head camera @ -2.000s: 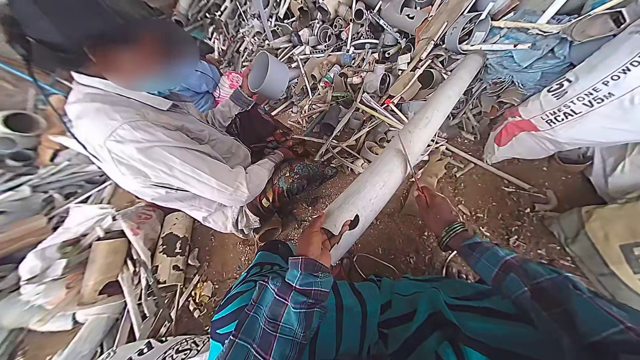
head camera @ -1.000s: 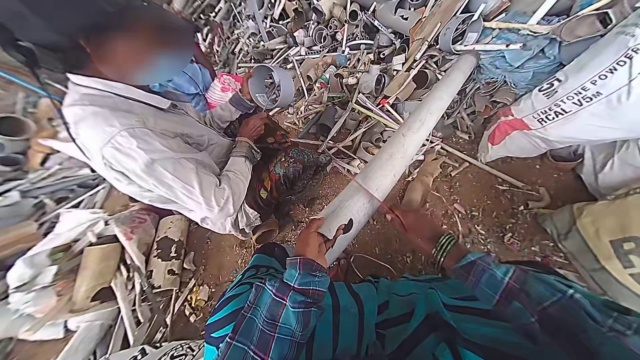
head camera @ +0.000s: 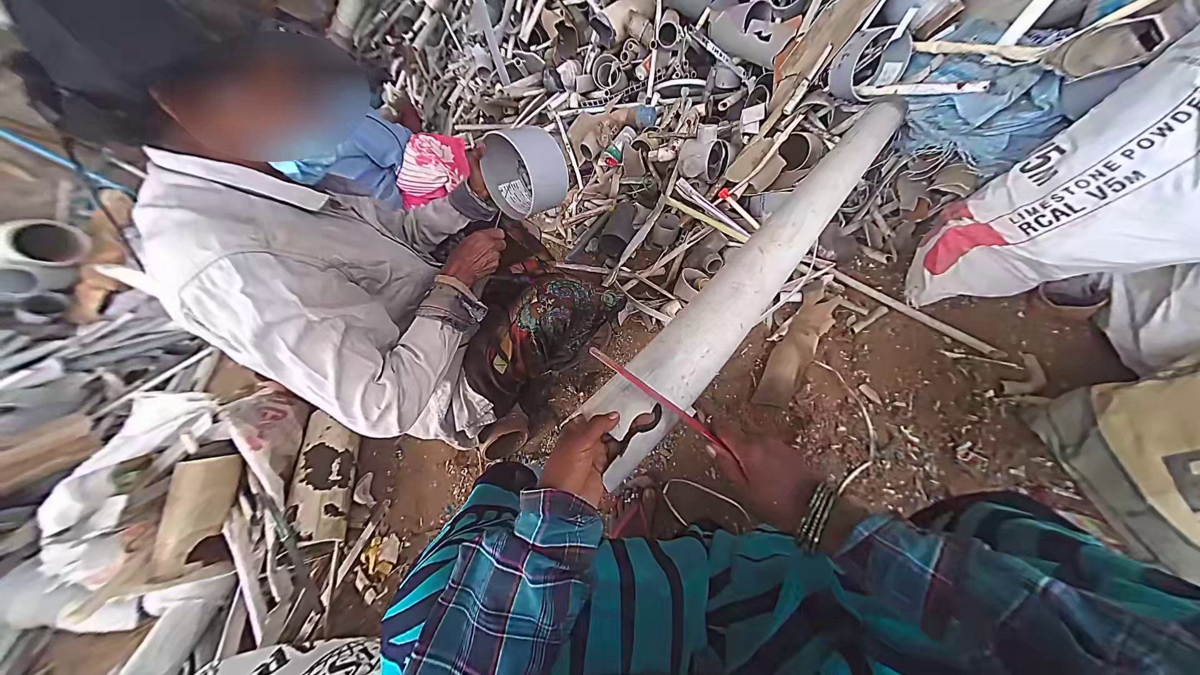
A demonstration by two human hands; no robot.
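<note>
A long white plastic pipe [head camera: 741,291] slants from my lap up to the scrap heap, with a jagged dark hole near its close end. My left hand [head camera: 581,459] grips that end beside the hole. A thin reddish blade [head camera: 656,396], perhaps a hacksaw blade, lies across the pipe just above the hole. My right hand [head camera: 764,473], blurred and wearing bangles, holds the blade's near end at the pipe's right side. Whether the blade has cut into the pipe cannot be seen.
A co-worker in a pale shirt [head camera: 309,291] sits at the left, holding a grey pipe ring [head camera: 525,171]. Scrap pipe pieces [head camera: 656,103] heap up behind. A printed white sack [head camera: 1069,197] stands at the right, with a tan sack [head camera: 1144,450] nearer. Broken pipe pieces [head camera: 197,511] lie at lower left.
My right hand and the blade have moved down along the pipe, toward my left hand. My left hand stays at the pipe's near end. The co-worker's pipe ring has turned.
</note>
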